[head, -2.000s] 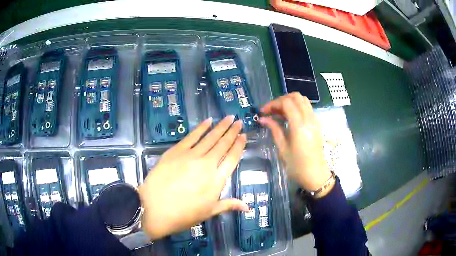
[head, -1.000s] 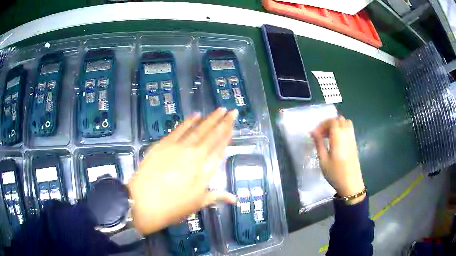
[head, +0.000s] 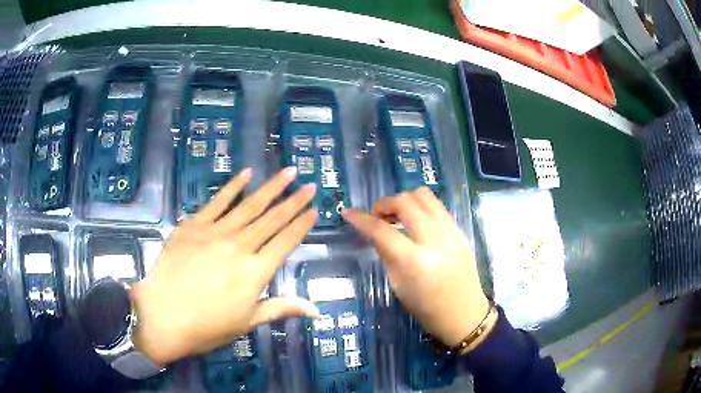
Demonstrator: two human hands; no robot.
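Teal phone housings lie in the pockets of a clear blister tray (head: 173,222). My right hand (head: 423,265) has its thumb and index finger at the lower end of one housing (head: 311,138) in the upper row, beside a small gold-rimmed hole (head: 340,207). Whether its fingertips hold a tiny part cannot be told. My left hand (head: 223,269) is spread flat with fingers apart, over the tray and left of that housing, and holds nothing. It hides parts of several housings. Small gold bits (head: 532,261) lie on a whitish plastic sheet (head: 500,219) at the right.
A smartphone (head: 490,119) and a white card with dark dots (head: 543,163) lie right of the tray. A red-orange bin (head: 538,52) with white papers stands at the far edge. Ribbed clear trays (head: 676,207) are at far right. A dark dotted sheet is at upper left.
My right hand has moved from the plastic sheet to the upper-row housing. The view has shifted, so the tray appears farther right. My left hand stays spread over the tray.
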